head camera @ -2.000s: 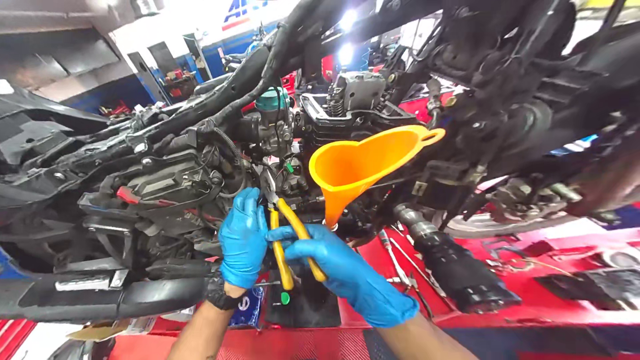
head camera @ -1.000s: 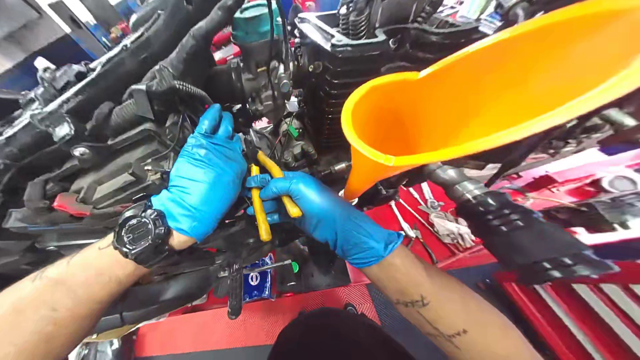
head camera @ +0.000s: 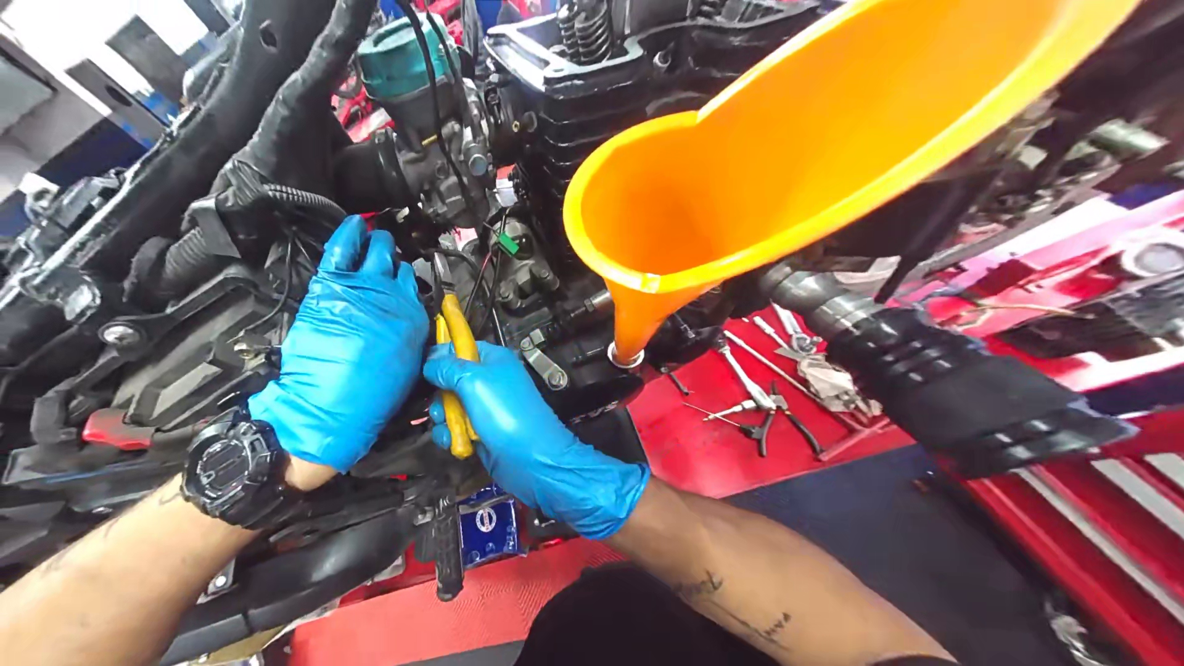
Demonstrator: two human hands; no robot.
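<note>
My right hand point(head camera: 527, 430), in a blue glove, is closed around the yellow handles of a pair of pliers point(head camera: 458, 375). The pliers' metal jaws point up into the wiring below the carburetor point(head camera: 435, 139) of a motorcycle engine. Just left of the jaws, my left hand point(head camera: 347, 356), also gloved, reaches in among the cables; its fingertips are partly hidden, and whether it grips anything does not show. An orange funnel point(head camera: 666, 213) stands with its spout in an opening on the engine's lower case. A green connector point(head camera: 507, 243) is right of the pliers' jaws.
Hand tools, among them black-handled pliers point(head camera: 777, 425), lie on the red surface point(head camera: 684, 453) beyond the engine. A black cylindrical part point(head camera: 980, 398) juts out at right. Black frame tubing point(head camera: 222, 129) runs along the left, and a blue box point(head camera: 488, 527) sits below my hands.
My left hand has moved from beside the pliers' handles up and left to the cables. The right hand stays on the handles. The view has come much closer.
</note>
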